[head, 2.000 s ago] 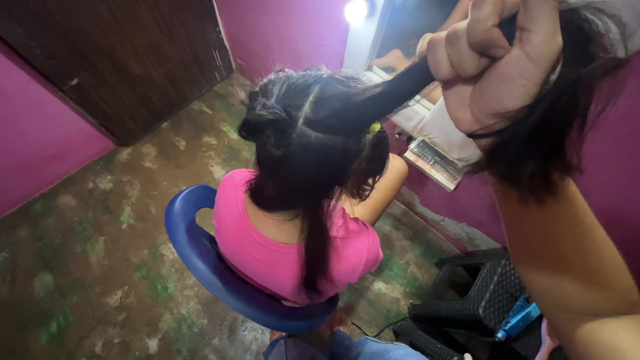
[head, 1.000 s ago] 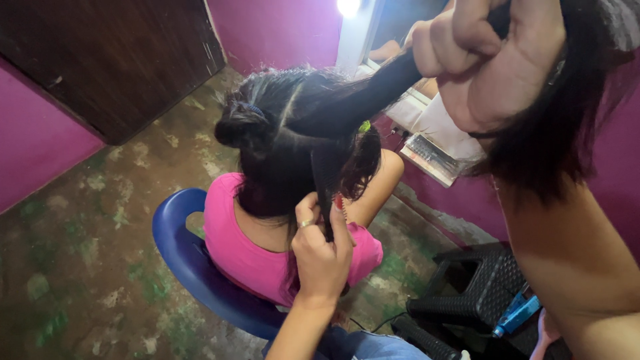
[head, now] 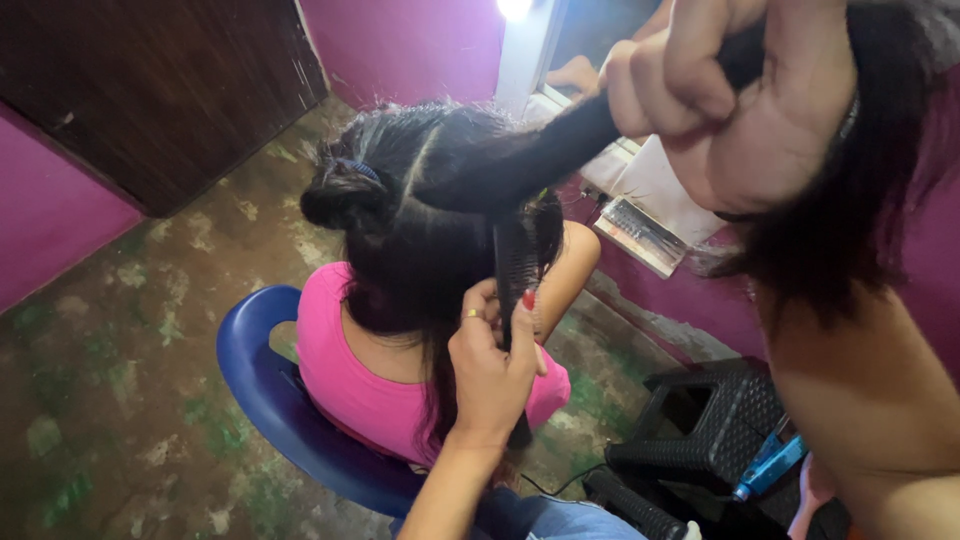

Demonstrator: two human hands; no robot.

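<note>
A person in a pink top (head: 375,405) sits with their back to me; their dark hair (head: 420,277) is parted, with a bun (head: 341,195) held by a blue coiled hair tie (head: 358,169). Raised at the upper right, my right hand (head: 739,112) is closed around a thick section of hair (head: 547,154), pulled taut from the head, its loose ends hanging past the wrist. My left hand (head: 495,352) holds a black comb (head: 512,270) roughly upright, teeth facing right, beside the hair below that section. Hair partly hides the comb's upper end.
The person's blue plastic chair (head: 259,375) has a curved back. At right, a small shelf (head: 641,236) on the pink wall holds combs. Black woven-pattern plastic stools (head: 697,427) stand lower right, with a blue tool (head: 772,465) on them. A dark door (head: 157,82) is upper left.
My left hand, out of view two seconds ago, has come in from below with the comb to the hair. My right hand still grips the raised section.
</note>
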